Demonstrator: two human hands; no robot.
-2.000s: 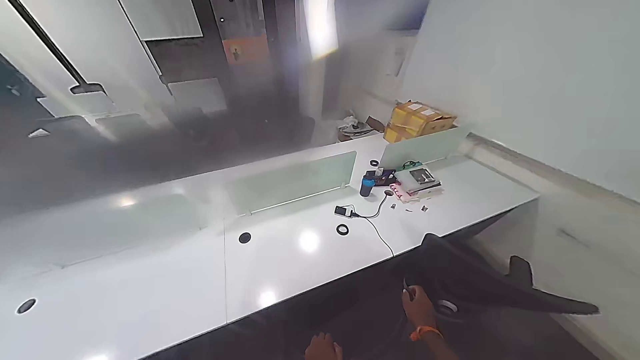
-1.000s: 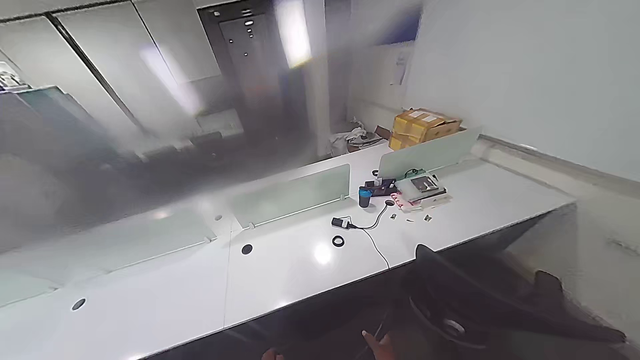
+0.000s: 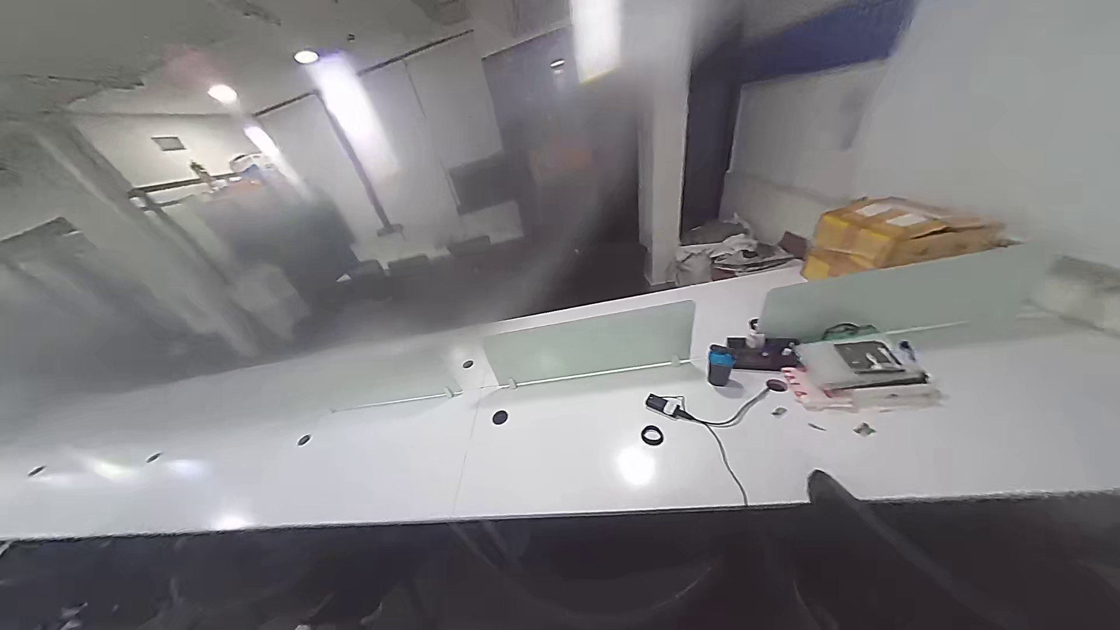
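Observation:
Neither of my hands shows in the head view now. A long white desk (image 3: 560, 472) crosses the view. On it lies a black power adapter (image 3: 662, 405) with a white plug part and a cable (image 3: 728, 464) that runs over the front edge. A black ring (image 3: 652, 435) rests in front of the adapter. To the right stands a dark bottle with a blue top (image 3: 720, 366), beside a black box-like thing (image 3: 763, 353). Papers and a grey, flat device (image 3: 866, 363) are stacked further right, with small scraps (image 3: 864, 429) in front.
Frosted glass dividers (image 3: 595, 341) stand along the desk's back. Behind the right one sits a yellow-taped cardboard box (image 3: 892, 232), near crumpled bags (image 3: 735, 254). A dark chair back (image 3: 840, 503) rises at the front edge. Round cable holes (image 3: 500, 417) dot the desktop.
The view has tilted up. My two hands, seen at the bottom edge in both earlier frames, have gone out of view. The things on the desk lie as before.

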